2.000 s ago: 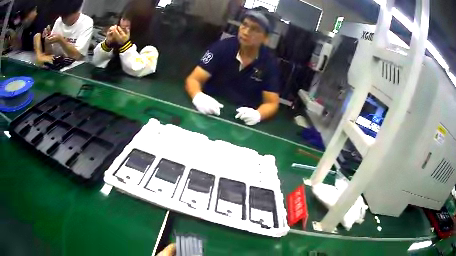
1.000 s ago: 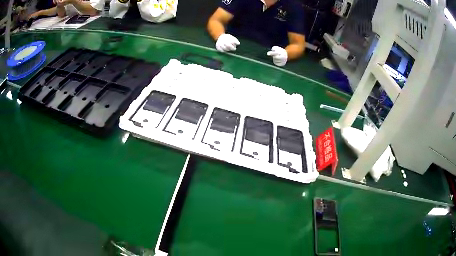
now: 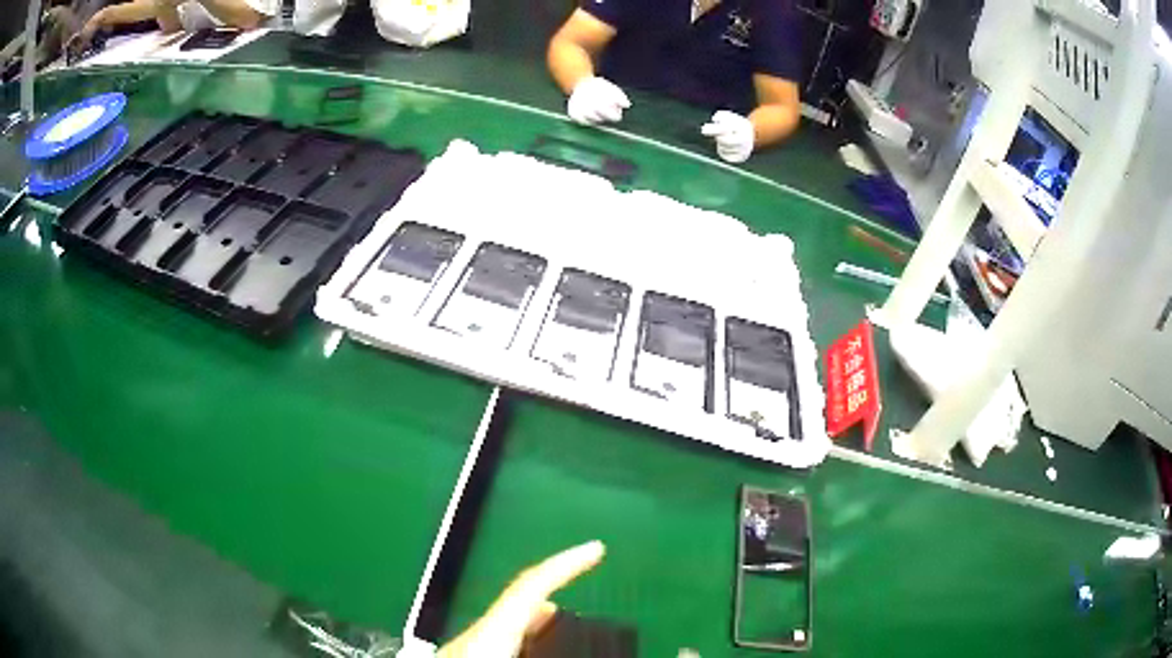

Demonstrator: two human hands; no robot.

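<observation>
A phone mid-frame (image 3: 775,566) lies loose on the green surface at the lower right, dark in its upper part and open with a thin rim below. My left hand (image 3: 527,607) comes in from the bottom edge, bare or yellowish, with one finger stretched to the upper right. A dark flat object (image 3: 585,636) is at its thumb side, cut off by the bottom edge. I cannot tell if the hand holds it. My right hand is not seen; a tiny pale spot at the bottom edge is too small to identify.
A white blister tray (image 3: 643,238) with a row of pockets lies ahead, a black tray (image 3: 244,225) and blue spool (image 3: 75,144) left. A red sign (image 3: 851,383) and white stand (image 3: 958,257) are right. A pale-edged strip (image 3: 456,508) runs below. A white-gloved person sits opposite.
The grey ribbed strip seen earlier in a hand is gone from view. The phone mid-frame came into view and now lies further left. My left hand and the dark object have entered at the bottom.
</observation>
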